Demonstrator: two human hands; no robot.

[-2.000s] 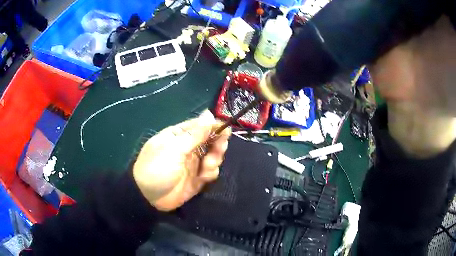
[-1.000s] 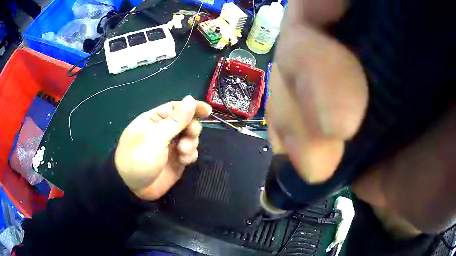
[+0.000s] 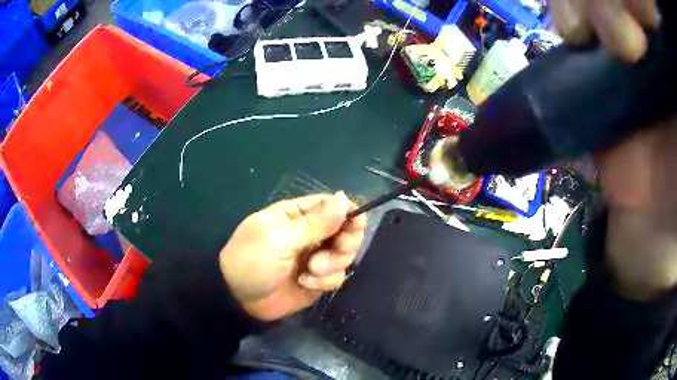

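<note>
My right hand, blurred and cut by the right edge, grips the black electric screwdriver. Its pale tip is over the red screw tray, and its dark bit points down-left to the fingertips of my left hand. My left thumb and fingers are pinched at the bit's end; a screw there is too small to make out. The black back cover lies flat in front, right of my left hand, with a slotted centre and silvery spots near its right corners.
A white socket housing and a thin white wire lie on the green mat. A blue parts tray, thin tools, a bottle and a circuit board are at right and back. Red-orange and blue totes stand left.
The screwdriver has moved from the cover's right corner up over the red tray, its bit now at my left fingertips. The view has shifted, so the bench things sit further right.
</note>
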